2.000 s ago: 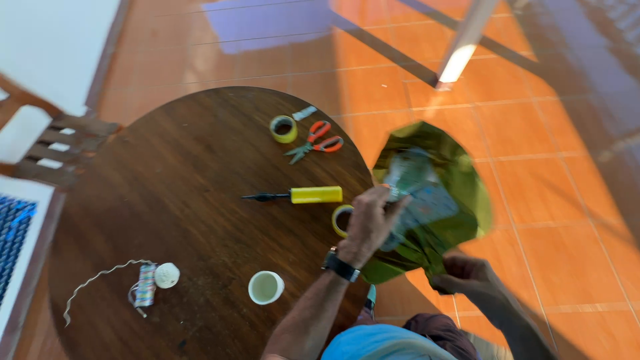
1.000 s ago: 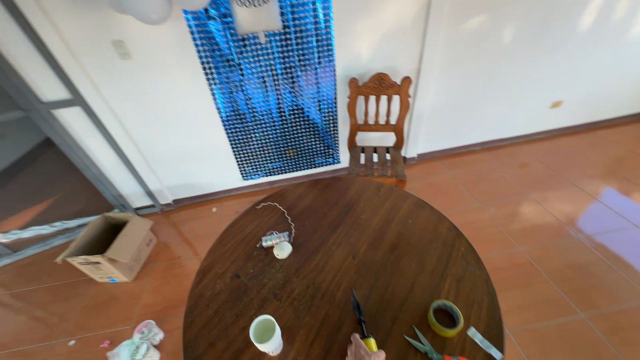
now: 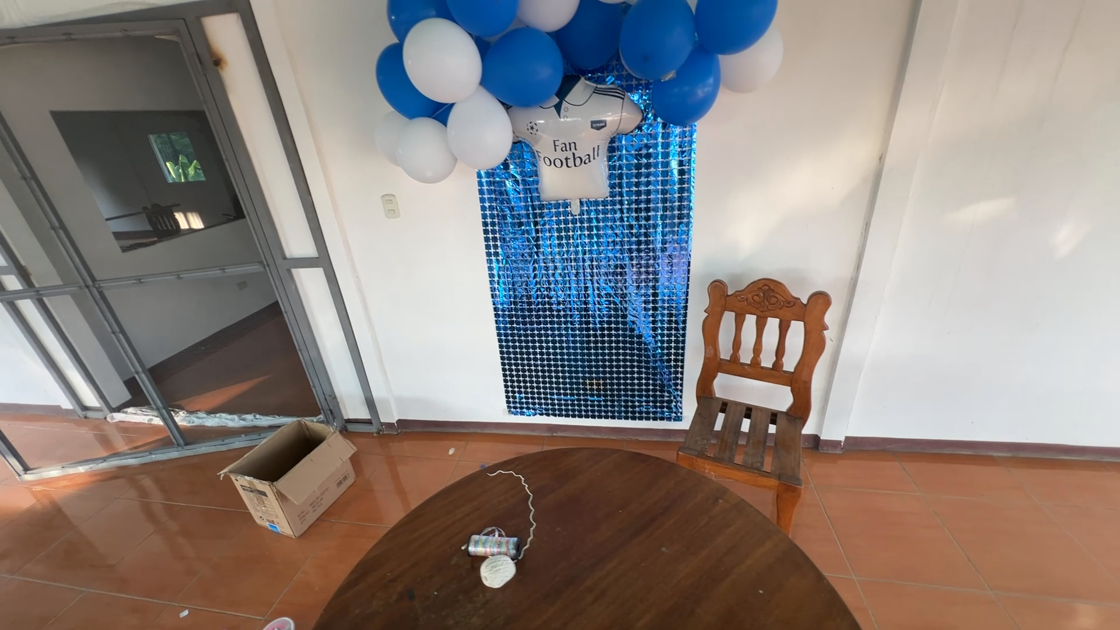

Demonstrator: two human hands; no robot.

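Observation:
Neither of my hands shows in the head view now. On the round wooden table lie a small roll wound with multicoloured ribbon and, touching or close to its lower side, a round white spool. A thin wavy pale cord curves away from them toward the table's far edge. On the wall beyond hangs a blue metallic foil curtain, with a white shirt-shaped foil balloon in front of its top. Blue balloons and white balloons cluster above and beside it.
A carved wooden chair stands behind the table, at its right. An open cardboard box sits on the tiled floor at the left, near a grey metal-framed door. A light switch is on the white wall.
The view has swung up toward the wall. One second ago a hand was at the yellow pump, near scissors and tape; these are now out of view. Two seconds ago both hands held gold-green wrapping.

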